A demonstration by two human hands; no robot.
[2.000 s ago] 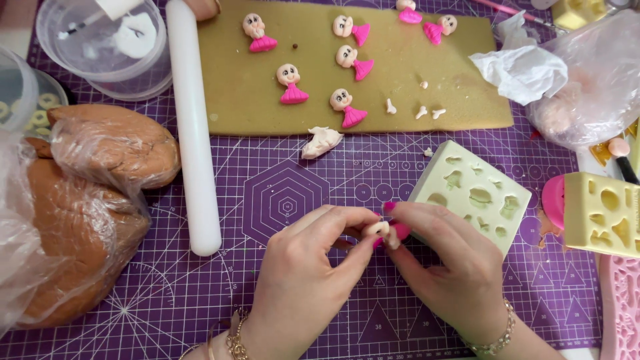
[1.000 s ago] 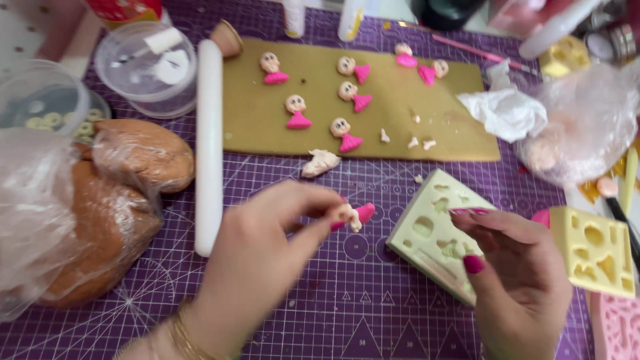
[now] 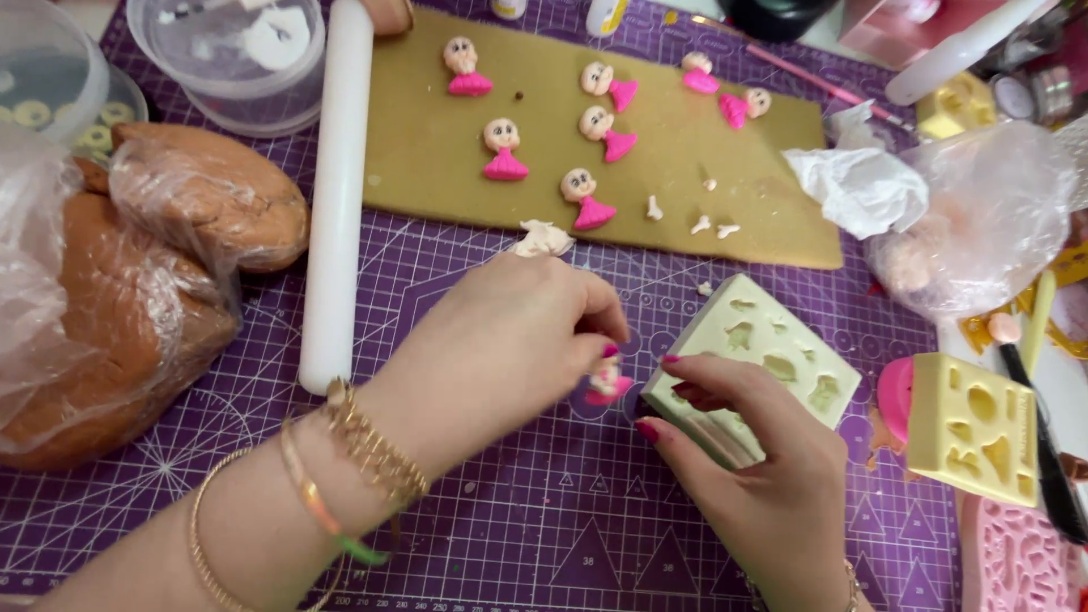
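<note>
Between the thumb and fingers of my left hand (image 3: 518,331) is a small clay figure (image 3: 607,381) with a pink dress; its head is mostly hidden by my fingers. My right hand (image 3: 756,450) is apart from it, thumb and fingers spread over the pale green silicone mould (image 3: 778,365), seemingly holding nothing. Several finished-looking figures with painted faces and pink dresses (image 3: 507,161) lie on the olive-coloured board (image 3: 425,187). Small pale clay limb pieces (image 3: 699,224) lie near its front edge. A lump of pale clay (image 3: 544,239) sits just above my left hand.
A white rolling pin (image 3: 334,212) lies left of the board. Wrapped brown clay (image 3: 136,331) and clear plastic tubs (image 3: 263,93) stand at the left. At the right are a crumpled tissue (image 3: 858,183), a plastic bag (image 3: 986,221), a yellow mould (image 3: 973,425) and a pink mould (image 3: 1016,552).
Two seconds ago both hands were together at the figure. My right hand has let go and moved right, over the green mould; the figure remains in my left hand.
</note>
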